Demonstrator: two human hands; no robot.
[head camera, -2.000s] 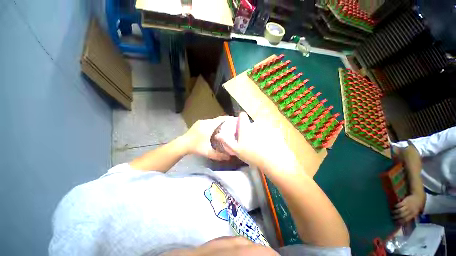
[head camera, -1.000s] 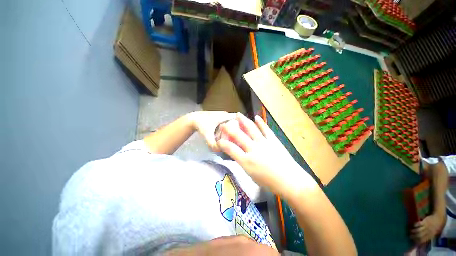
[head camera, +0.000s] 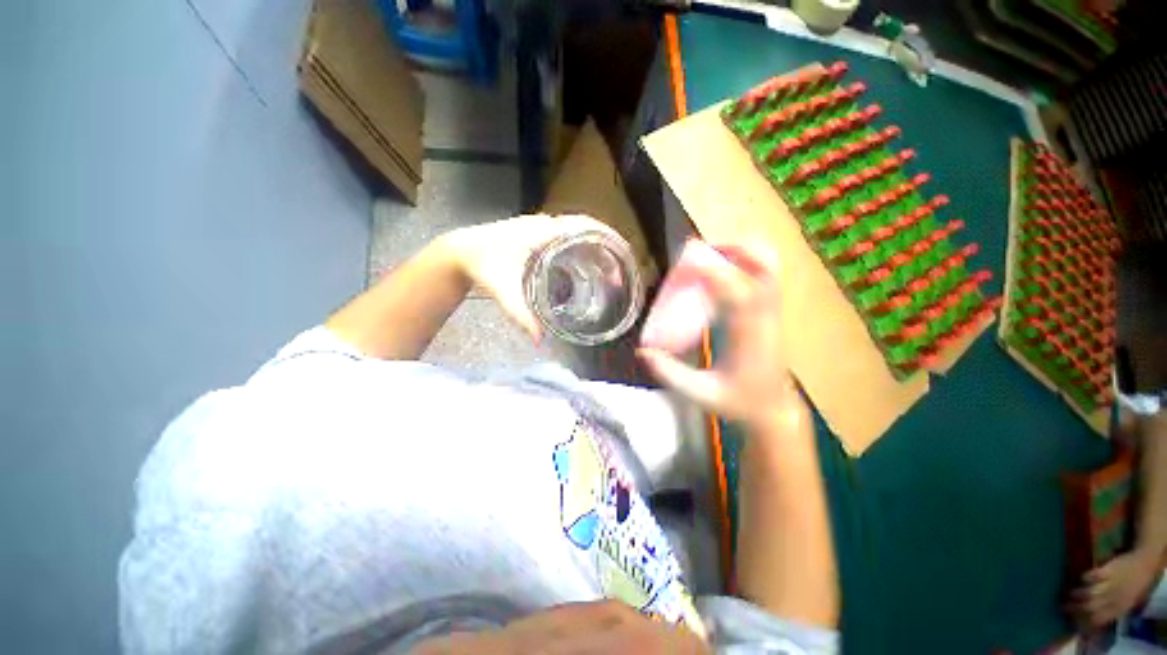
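Note:
My left hand is closed around a clear round glass jar, seen from above with its mouth open. My right hand holds a pink-white jar lid between thumb and fingers, just right of the jar and apart from it. The right hand is somewhat blurred. Both hands are near the orange edge of the green bench, in front of my body. What the jar holds is not clear.
Rows of green-and-red pieces stand on a cardboard sheet on the green bench. A second loaded board is at right. Another person's hand is beside an orange fixture. A tape roll is at the top.
The lid has come off the jar and moved right in my right hand; the jar's open mouth now shows. The view has shifted, so the bench items sit higher and further right.

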